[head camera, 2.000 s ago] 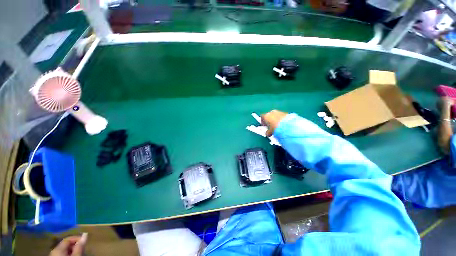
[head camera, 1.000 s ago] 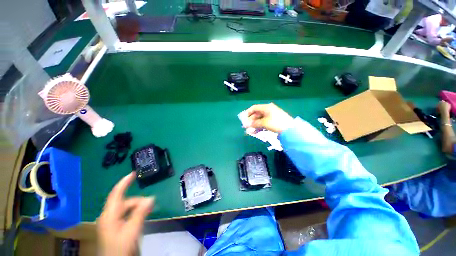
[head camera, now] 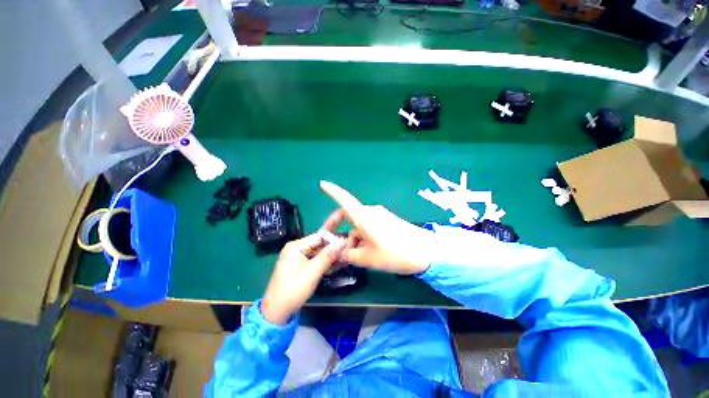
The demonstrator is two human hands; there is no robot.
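Observation:
My left hand (head camera: 297, 274) and my right hand (head camera: 382, 239) meet fingertip to fingertip above the front of the bench. A small white strip (head camera: 333, 239) is pinched between them, mostly covered by fingers. My right index finger points out to the upper left. Under my hands a black unit (head camera: 342, 281) is partly hidden. Another black unit (head camera: 272, 224) stands to the left, and one (head camera: 499, 231) shows partly behind my right sleeve. A loose pile of white strips (head camera: 459, 198) lies beyond my right forearm.
Three black units with white crosses, one here (head camera: 424, 111), stand along the back. An open carton (head camera: 622, 180) and white round pieces (head camera: 558, 191) are at right. Small black parts (head camera: 229, 200), a pink fan (head camera: 162, 116) and a blue tape dispenser (head camera: 148, 245) are at left.
My right hand has moved left from the strip pile with a white piece. My left hand has risen from the lower left to meet it. The view has shifted, so bench things sit further right.

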